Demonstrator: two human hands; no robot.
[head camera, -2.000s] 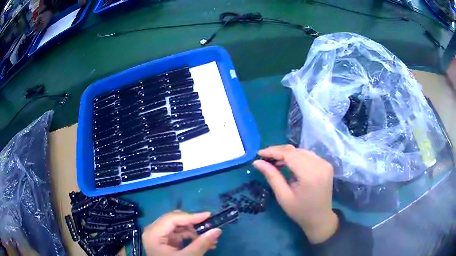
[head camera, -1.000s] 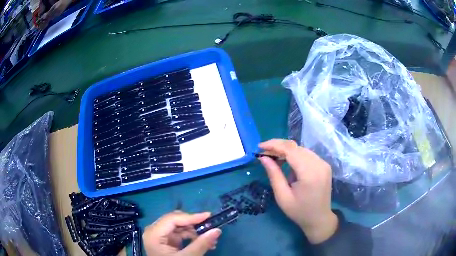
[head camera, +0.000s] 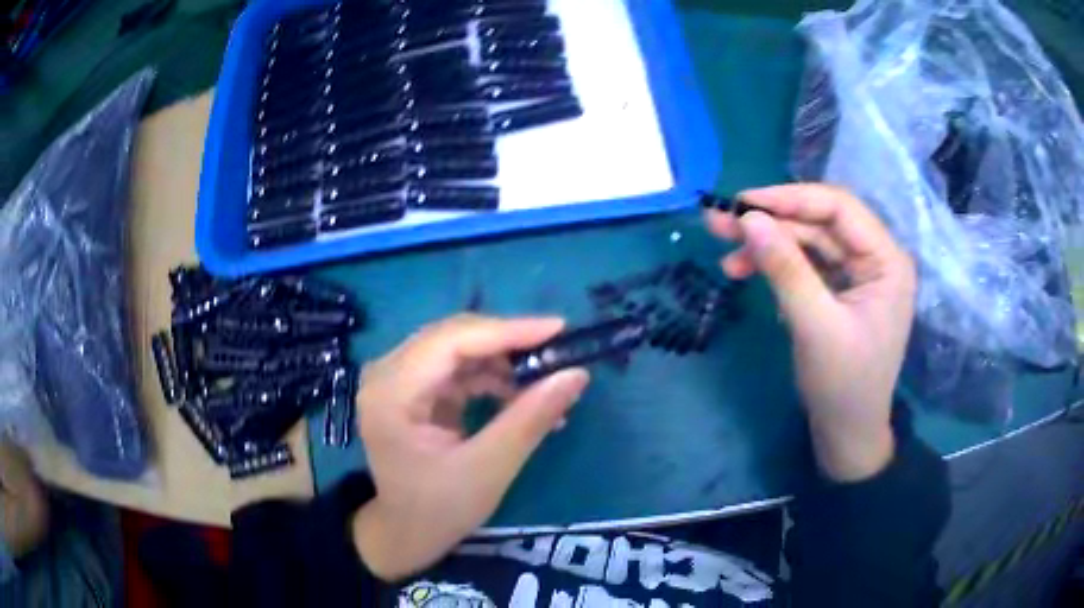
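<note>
My left hand (head camera: 458, 428) holds one glossy black plastic housing (head camera: 583, 347) between thumb and fingers, its free end pointing right. My right hand (head camera: 820, 285) pinches a small black insert (head camera: 728, 204) by the right front corner of the blue tray, apart from the housing. A scatter of small black inserts (head camera: 684, 311) lies on the green mat just beyond and right of the housing. The blue parts tray (head camera: 695, 113) holds housings in columns, with its white liner (head camera: 606, 154) showing at the right. A loose pile of housings (head camera: 256, 356) lies left of my left hand.
An open clear plastic bag (head camera: 951, 214) stands at the right. A flat bag of dark parts (head camera: 71, 297) lies at the left on a tan board (head camera: 178, 238). The bench's front edge (head camera: 666, 514) curves across below my hands. Part of another person's arm (head camera: 24, 499) shows at the lower left.
The view has tilted down, so the tray and bags sit higher and the bench edge shows. My right fingers have shifted on the insert, which now sticks out further left. My left hand still holds the housing.
</note>
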